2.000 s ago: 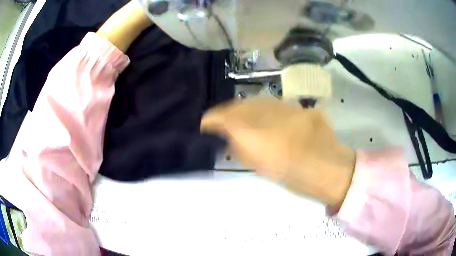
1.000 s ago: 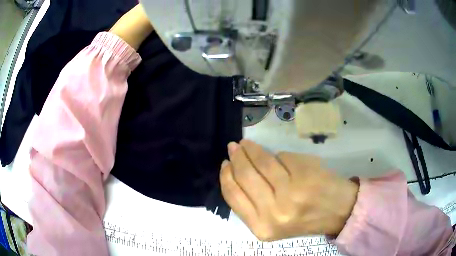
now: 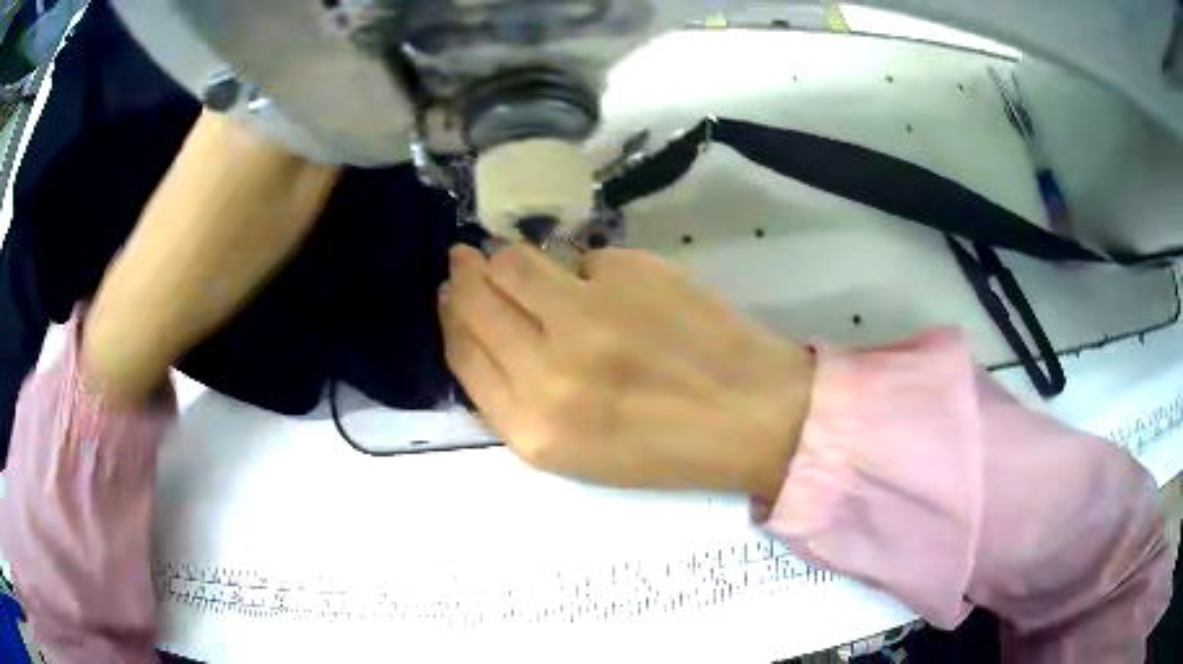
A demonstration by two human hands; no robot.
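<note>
The black garment (image 3: pixel 337 298) lies on the machine bed, left of the needle area. My left hand (image 3: pixel 240 214) is blurred and reaches over the garment; its fingers are hidden behind the machine head (image 3: pixel 311 78). My right hand (image 3: pixel 610 357) is at the garment's right edge, just below the cream roller (image 3: pixel 533 186), with its fingers bent; the fingertips and any hold on the fabric cannot be made out clearly. The black binding tape (image 3: pixel 882 182) runs from the right towards the folder (image 3: pixel 623 158) beside the roller. The needle is hidden.
Black thread snips (image 3: pixel 1009 318) lie below the tape on the right. Silver tweezers (image 3: pixel 1031 140) with a blue part lie at the upper right. A printed ruler scale (image 3: pixel 519 597) runs along the white table's front edge.
The view has shifted, so the machine parts show further left. My right hand has moved up to the roller, close to the needle area. The garment's lower edge has moved up and bunched. The tape shows more length.
</note>
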